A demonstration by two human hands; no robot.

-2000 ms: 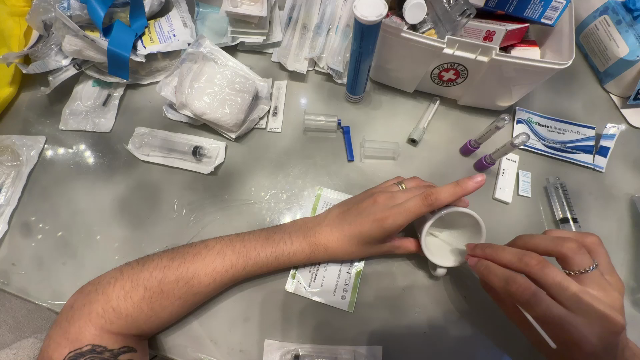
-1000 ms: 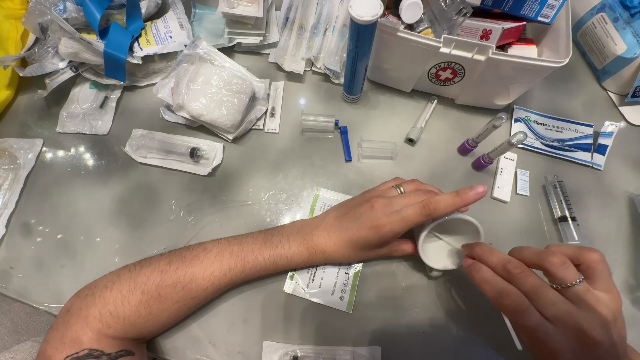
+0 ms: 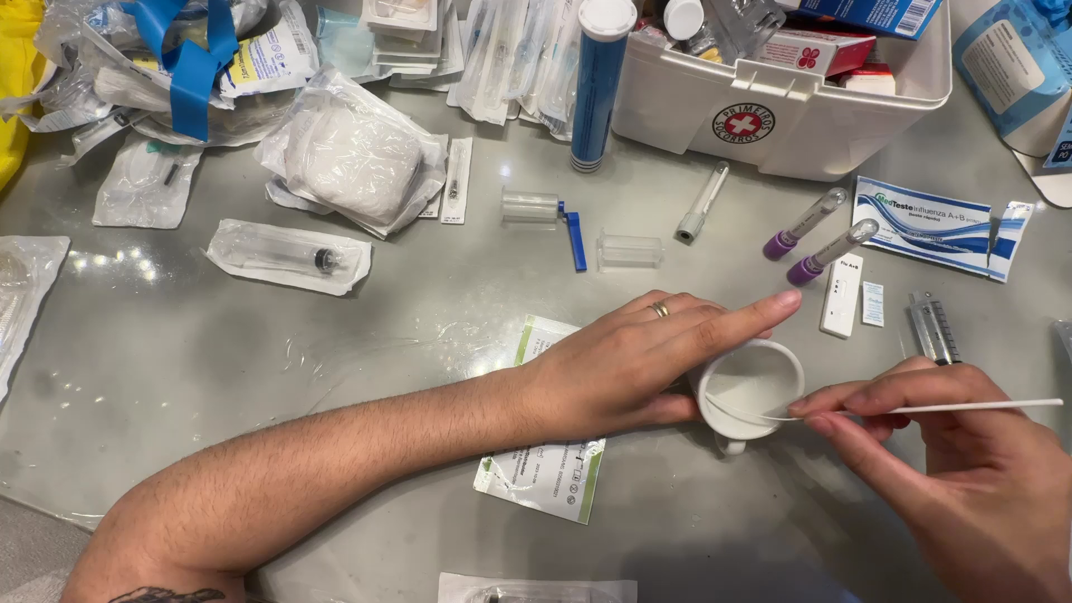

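Note:
My left hand (image 3: pixel 641 360) lies against the left side of a small white cup (image 3: pixel 791 368), its thumb touching the wall and its index finger stretched past the rim. Between the thumb and fingers of my right hand (image 3: pixel 930 435) is a thin white stick (image 3: pixel 997 405), whose far part reaches into the cup. Whitish contents are visible inside the cup. Two purple-capped tubes (image 3: pixel 829 251) lie just beyond my left fingertip, beside a white test cassette (image 3: pixel 841 297). A syringe (image 3: pixel 934 327) lies behind my right hand. A green-edged printed pouch (image 3: pixel 544 477) is partly under my left wrist.
A white first-aid box (image 3: pixel 787 109) stands at the back beside a blue cylindrical container (image 3: pixel 596 92). Wrapped gauze (image 3: pixel 356 159), a packaged syringe (image 3: pixel 289 257), a clear plastic piece (image 3: pixel 630 251), a grey-capped tube (image 3: pixel 703 205) and an opened test wrapper (image 3: pixel 921 224) lie around.
My right hand has turned and shifted right, and the stick now slants nearly level, its outer end pointing right. My left hand has stayed at the cup.

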